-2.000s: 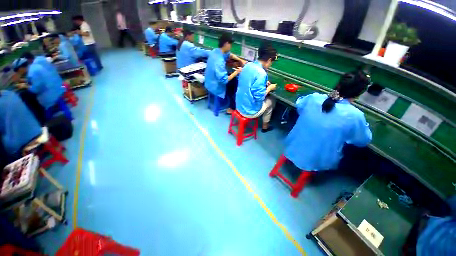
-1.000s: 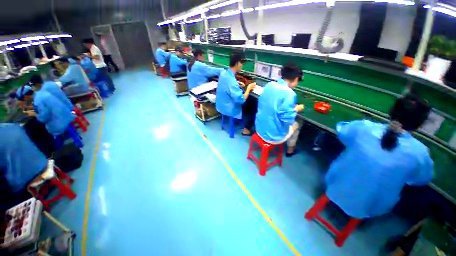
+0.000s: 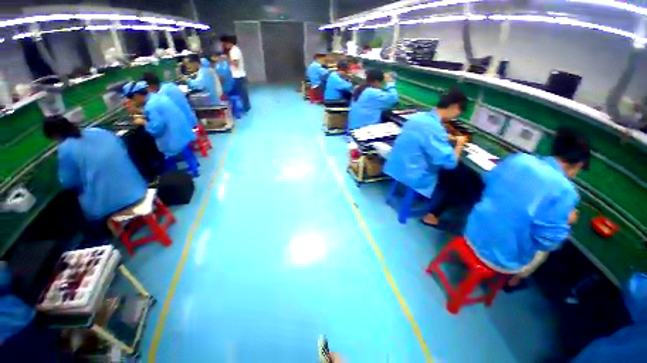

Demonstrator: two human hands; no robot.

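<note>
Neither of my hands is in the picture. The blue floor aisle (image 3: 284, 234) between two yellow lines lies in front of me. A small part of a foot or shoe (image 3: 325, 349) shows at the bottom edge. At the lower left, a white foam tray (image 3: 78, 280) with rows of dark red parts sits on a metal-framed cart (image 3: 135, 312). A red stool (image 3: 468, 273) with a seated person in blue stands at the right.
Green benches (image 3: 617, 159) run along both sides, with people in blue seated on stools. A cart with white sheets (image 3: 376, 132) stands at the right of the aisle. A black bag-like object (image 3: 175, 188) lies at the left. A person in white (image 3: 235, 64) stands far ahead.
The view has turned right-to-left and moved forward along the aisle. More of the left bench shows, the nearest right-hand worker has mostly left the picture, and the foot part has appeared.
</note>
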